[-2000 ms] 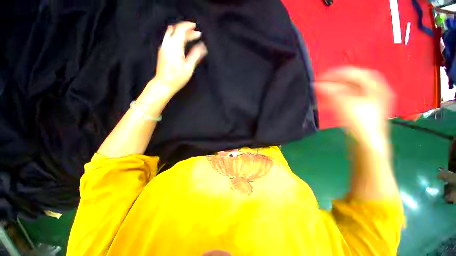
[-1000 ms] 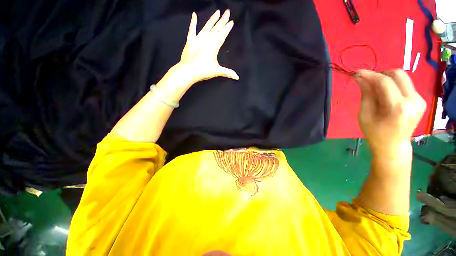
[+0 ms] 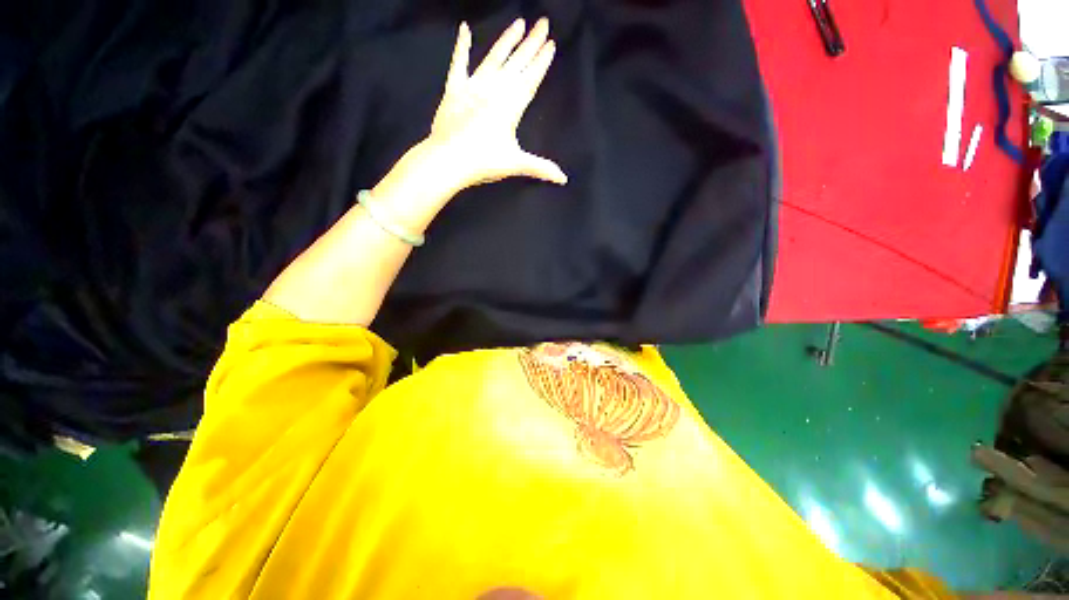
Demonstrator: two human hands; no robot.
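My left hand [image 3: 490,115] lies flat with fingers spread on the large black garment [image 3: 645,211]. It holds nothing. My right hand is out of the picture; only a bit of the yellow right sleeve shows at the bottom right. A thin dark thread [image 3: 891,250] runs in a line from the garment's right edge across the red cloth towards its lower right corner. No needle can be made out.
Dark thread snips [image 3: 825,26] lie on the red cloth [image 3: 867,129] at the top. A long white strip [image 3: 955,106], a thinner white piece [image 3: 973,147] and a dark blue band [image 3: 1002,100] lie to the right. The floor [image 3: 750,410] is green.
My right hand has gone from above the red cloth out of the picture. The thread, looped before, now runs nearly straight. My left hand has opened and spread over the garment since the earliest frame.
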